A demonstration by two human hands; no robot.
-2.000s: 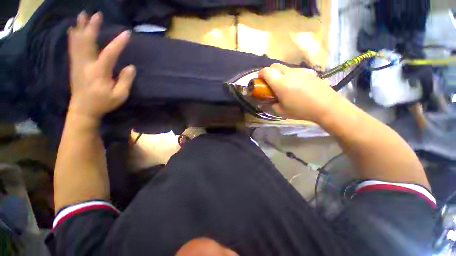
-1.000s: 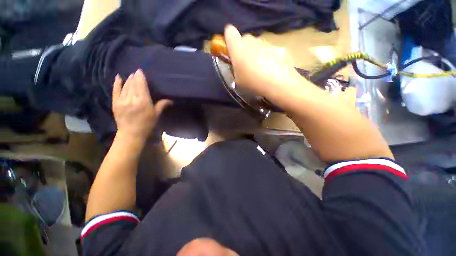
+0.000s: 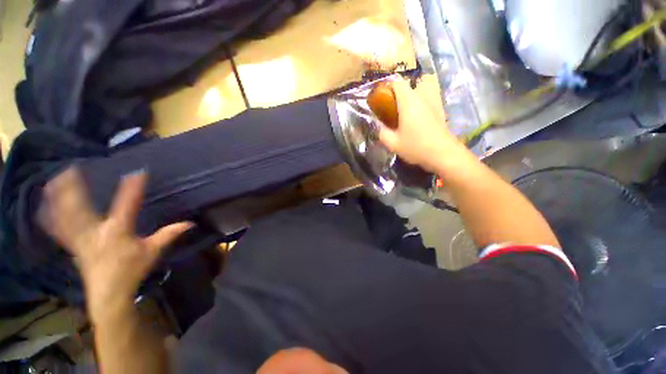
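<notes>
A dark garment [image 3: 241, 155] lies stretched along the long narrow board, with a raised seam running lengthwise; its left part is bunched. The board's own surface is hidden under the cloth. My right hand [image 3: 420, 128] is closed around the orange-brown handle of the silver steam iron [image 3: 358, 131], which stands at the right end of the garment. My left hand [image 3: 109, 230] is blurred, fingers spread, over the garment's left part near its front edge. I cannot tell whether it touches the cloth. It grips nothing.
A pile of dark clothes [image 3: 146, 55] lies at the far left on the tan table surface [image 3: 307, 55]. Silvery sheeting [image 3: 467, 80] is at the right, with a white object [image 3: 559, 33] and a yellow-green hose [image 3: 529, 113]. A round floor fan [image 3: 584, 241] stands at lower right.
The view has shifted and turned. My left hand has moved left along the garment and its fingers have spread. The iron, still in my right hand, is now at the garment's right end.
</notes>
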